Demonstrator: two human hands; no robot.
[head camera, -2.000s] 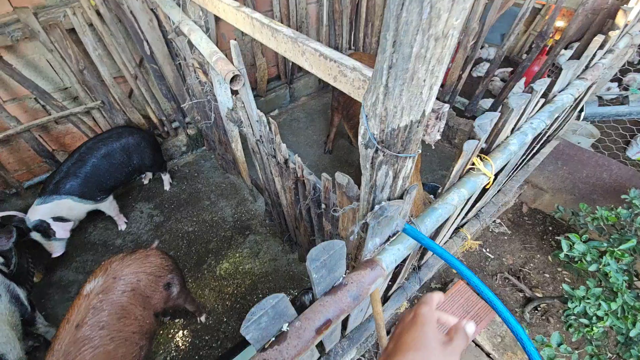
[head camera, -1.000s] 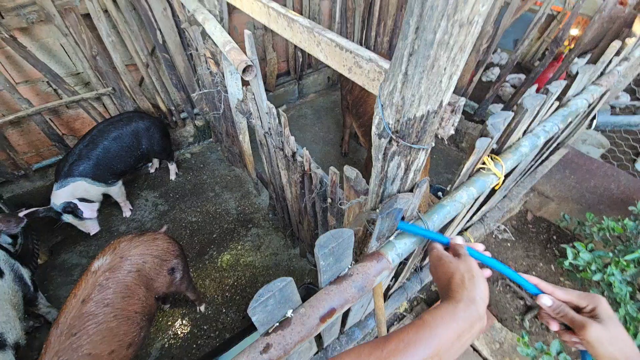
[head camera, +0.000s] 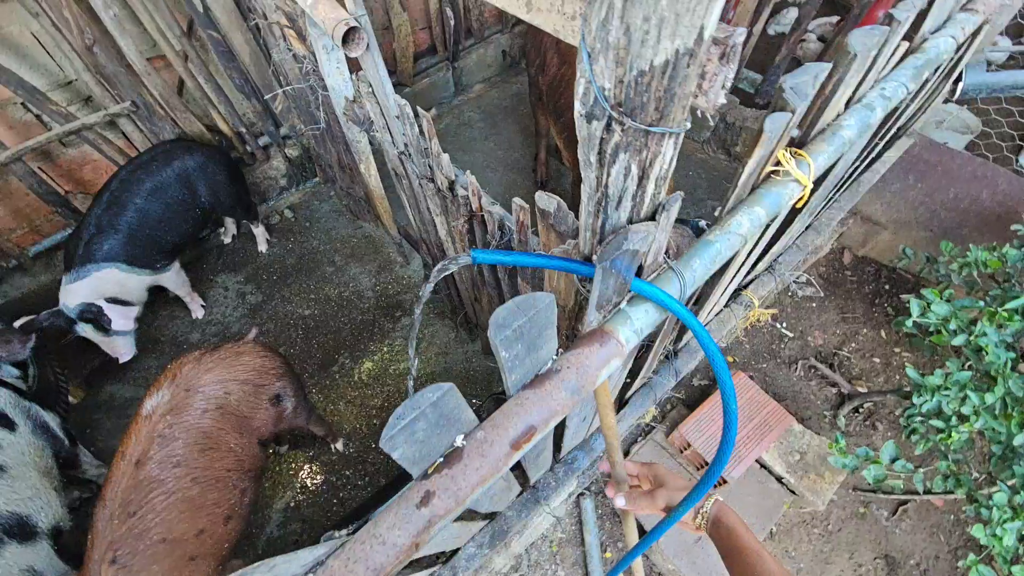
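My right hand (head camera: 652, 488), with a bracelet at the wrist, grips a thin wooden stick (head camera: 612, 432) below the metal rail (head camera: 552, 384). My left hand is out of view. A blue hose (head camera: 724, 384) arcs over the rail and passes by the wooden slats near the post. Water (head camera: 416, 320) pours from its end (head camera: 480, 256) into the pen. The hose also crosses in front of my right wrist. Below, a black and white pig (head camera: 160, 216) stands by the far fence, a brown pig (head camera: 200, 456) is nearer, and a spotted pig (head camera: 28, 472) is partly cut off at left.
A thick wooden post (head camera: 640, 120) bound with wire rises at the pen's corner. Beyond it, another brown animal (head camera: 552, 104) is partly hidden. Yellow cord (head camera: 792, 172) is tied round the rail. A red hollow brick (head camera: 740, 424) lies outside the fence, near a leafy shrub (head camera: 960, 352).
Both hands were at the hose one second ago; now my right hand is on the stick and my left hand has left the view. The hose end reaches farther into the pen, with water running out.
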